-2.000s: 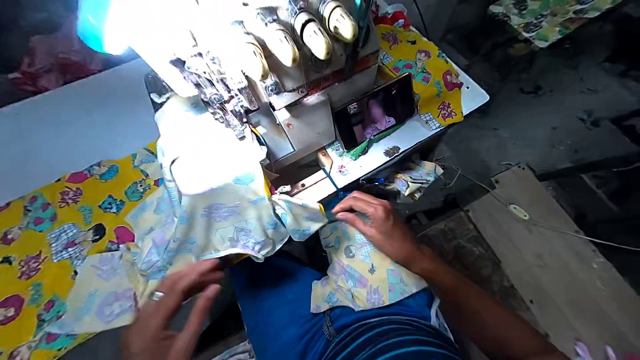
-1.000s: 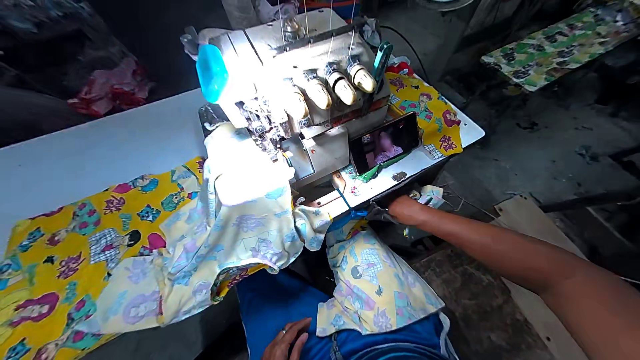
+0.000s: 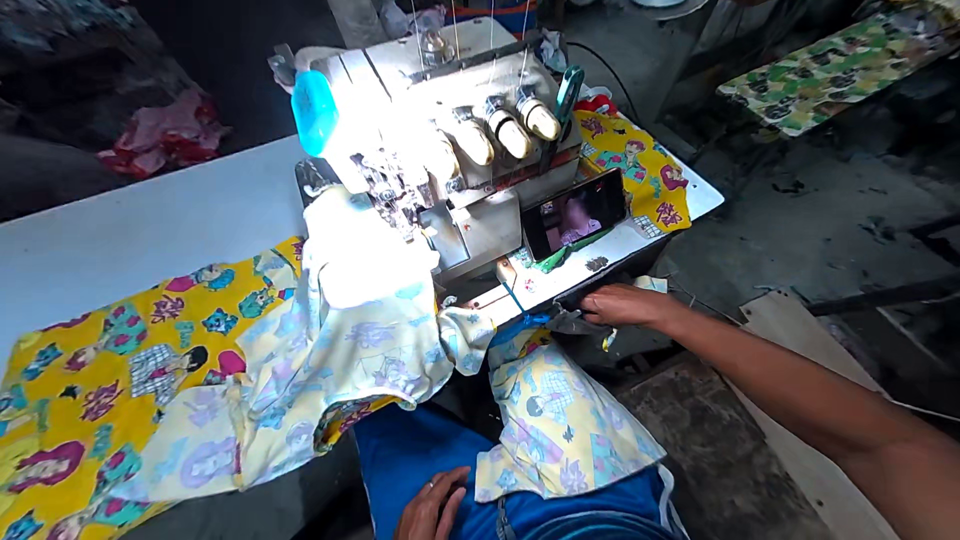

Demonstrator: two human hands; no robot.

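An overlock sewing machine (image 3: 487, 142) stands lit on a white table, with a garment piece (image 3: 375, 337), pale side up, draped from its needle area over the front edge. Yellow printed fabric (image 3: 172, 352) lies left of it. My right hand (image 3: 626, 305) is at a dark cloth pouch or bag (image 3: 577, 321) under the table's front edge; its fingertips are hidden. My left hand (image 3: 433, 510), partly cut off by the bottom of the view, rests on my blue-clad lap with nothing visible in it. Another printed piece (image 3: 566, 427) lies over my lap.
A phone (image 3: 576, 214) showing a picture leans against the machine. More yellow fabric (image 3: 645, 169) lies on the table's right end. A blue tie (image 3: 534, 319) hangs at the front edge. Wooden boards (image 3: 802, 420) stand low at the right, and camouflage-patterned cloth (image 3: 840, 71) lies at the upper right.
My right hand has moved from the cloth at the table's front edge to the dark pouch farther right. My left hand has left the garment's lower edge for my lap.
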